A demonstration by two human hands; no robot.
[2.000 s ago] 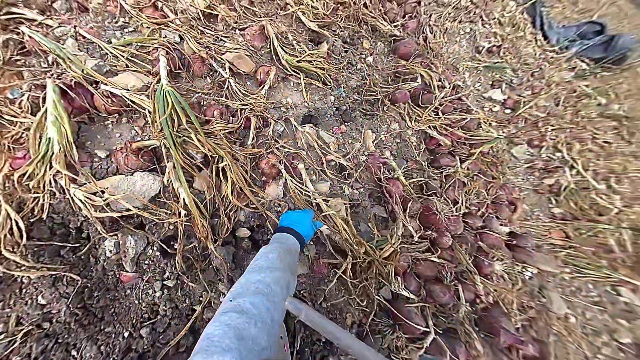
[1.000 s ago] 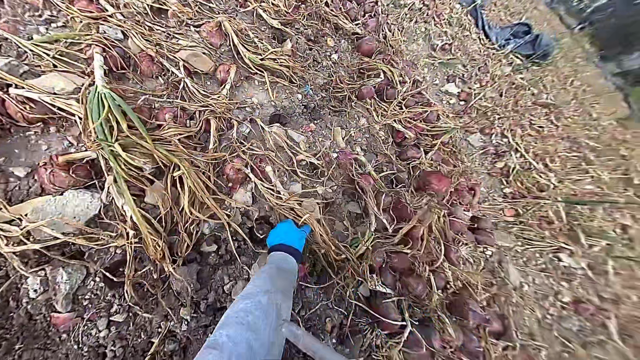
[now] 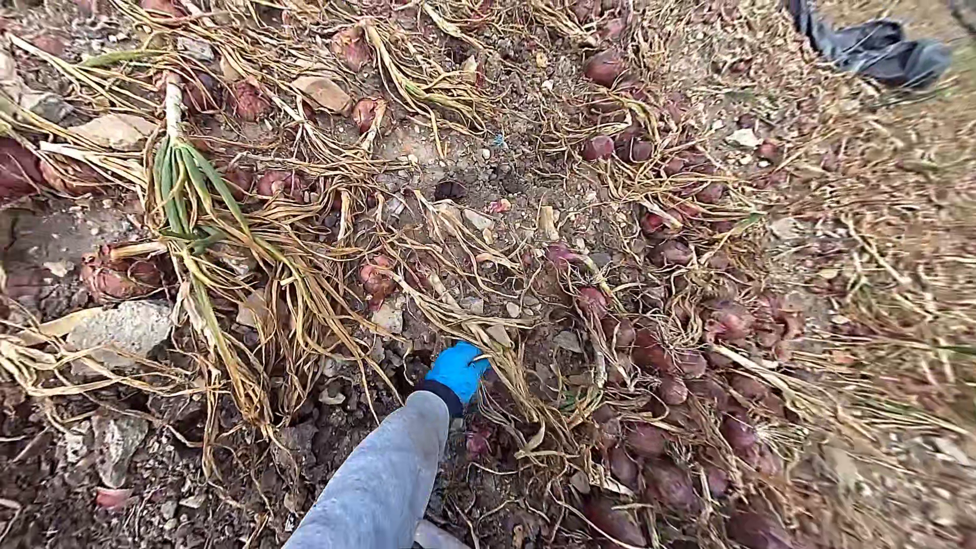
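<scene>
My left hand point(image 3: 457, 370), in a blue glove below a grey sleeve, reaches down to the soil at the lower middle. It touches or is right beside dry onion leaves point(image 3: 511, 374); its fingers are mostly hidden, so a grip cannot be told. A reddish onion point(image 3: 377, 278) lies above and left of the hand, with roots and withered stalks around it. Just below the glove, another red onion point(image 3: 479, 442) is partly covered. Part of a pale pole point(image 3: 438, 536) shows beside the sleeve at the bottom edge. My right hand is out of view.
Many red onions point(image 3: 667, 484) lie in a long band on the right. Green and dry onion tops point(image 3: 183, 191) spread across the left, near a grey stone point(image 3: 122, 332). Crumpled black sheeting point(image 3: 877, 53) lies at the top right.
My left hand stays low among the onion tops in all frames. Less of the pale pole shows now than two seconds ago. No onion has plainly been lifted.
</scene>
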